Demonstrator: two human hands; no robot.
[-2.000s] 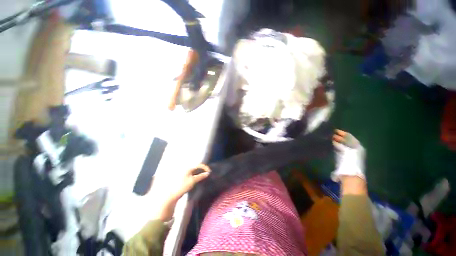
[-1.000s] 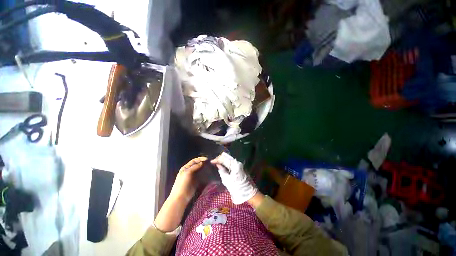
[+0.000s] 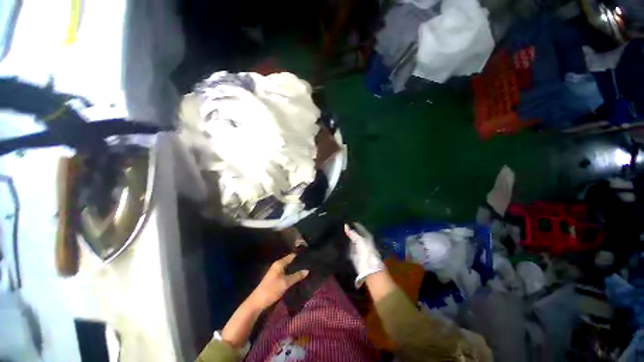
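Note:
A black cut piece (image 3: 321, 253) hangs over my lap, limp and partly bunched, dark against the dark floor. My left hand (image 3: 277, 281), bare, grips its left side with thumb and fingers. My right hand (image 3: 364, 256), in a white glove, holds its right side near the upper edge. The lower part of the piece lies against the checked red apron. Its exact outline is hard to tell.
The steam iron (image 3: 116, 201) sits on the white table (image 3: 161, 297) at left, by dark hoses. A cream cloth heap (image 3: 254, 141) fills a round tub ahead. Right are red crates (image 3: 558, 225) and a blue crate with pale cloth.
The view has shifted right, so the iron and heap sit further left. My hands, close together a second ago, are now further apart, with the black piece spread between them.

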